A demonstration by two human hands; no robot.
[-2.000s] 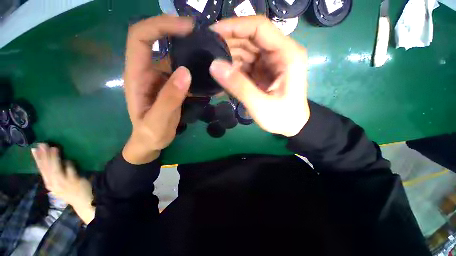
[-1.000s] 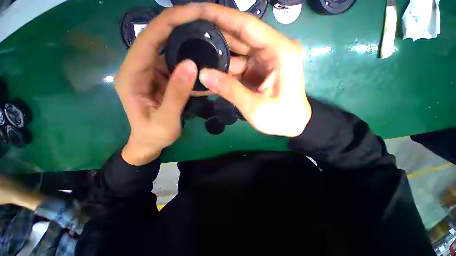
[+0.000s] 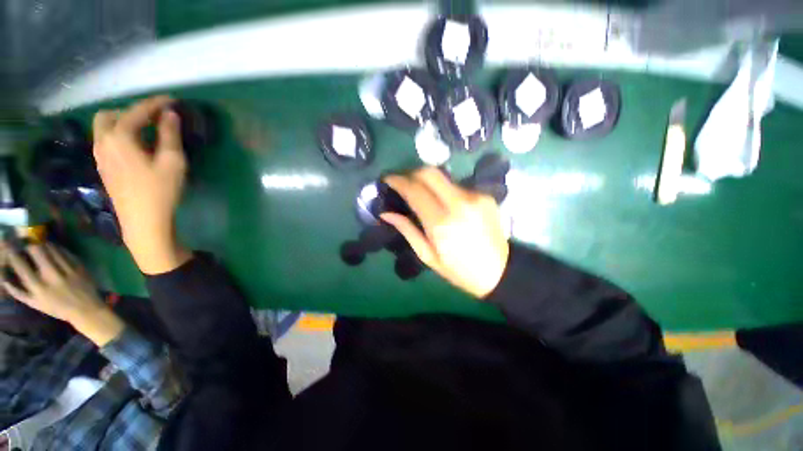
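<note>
My left hand [image 3: 145,181] is at the far left, its fingertips on the edge of a blurred dark round housing [image 3: 198,128]. My right hand [image 3: 458,225] is near the middle, thumb and fingers closed around a black housing [image 3: 374,203] with a pale shine on its left side; the fingers hide most of it. Small black discs [image 3: 354,253] lie loose beside and below it. Several black housings with white square labels [image 3: 345,141] lie beyond my right hand. Pale discs [image 3: 521,136] lie between them.
A knife [image 3: 672,163] and a crumpled white cloth [image 3: 735,123] lie at right. A white strip [image 3: 264,53] crosses the far side of the green bench. Dark housings [image 3: 62,163] and another person's hand [image 3: 57,282] with a plaid sleeve are at left.
My hands have parted from the housing they held together. The left has moved far left with a dark housing; the right has come down by the discs. The view takes in more of the bench's far side.
</note>
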